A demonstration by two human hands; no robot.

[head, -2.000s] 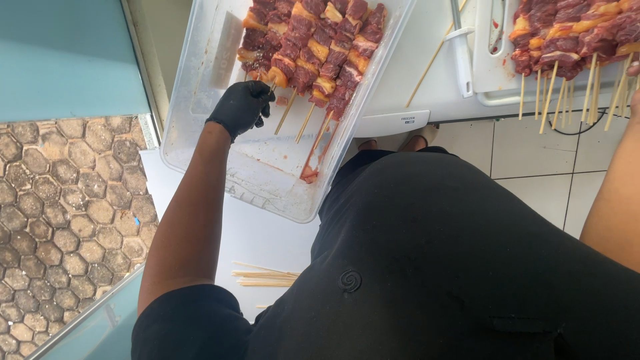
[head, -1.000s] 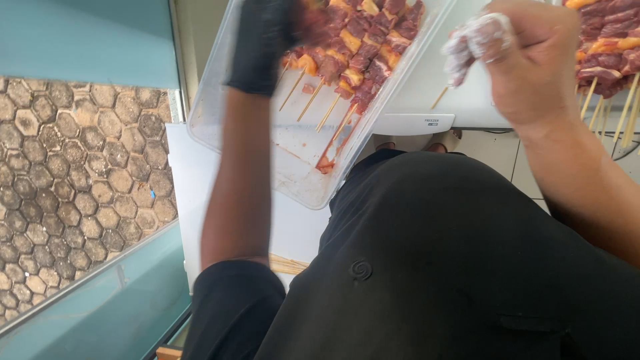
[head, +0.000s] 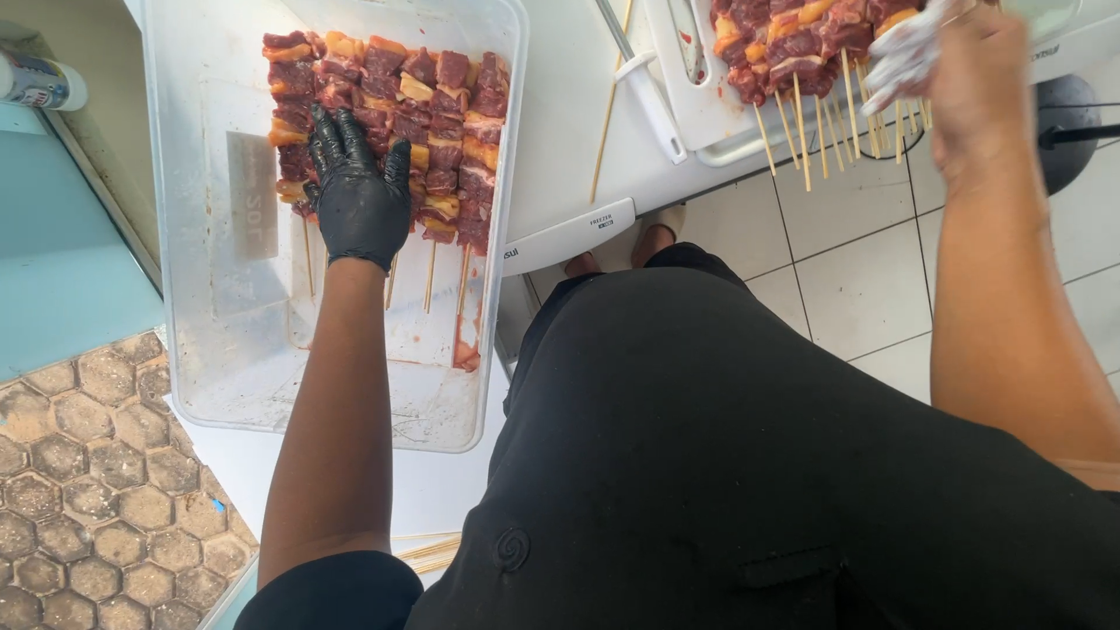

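Observation:
My left hand, in a black glove, lies with its fingers apart on raw meat skewers laid side by side in a clear plastic tub. The skewers' bare wooden ends point toward me. At the upper right is my right hand, blurred, with white material around its fingers; whether it holds that is unclear. It is over or beside more raw meat skewers on a white cutting board. A knife with a white handle rests at the board's left side.
A single wooden stick lies on the white freezer top between tub and board. Loose sticks are below the tub. A bottle stands at the far left, and a round black object is at the right.
My left hand now lies spread on the skewers in the tub, after a blurred movement at the tub's upper left. My right hand has come into view and moved to the skewers at the right.

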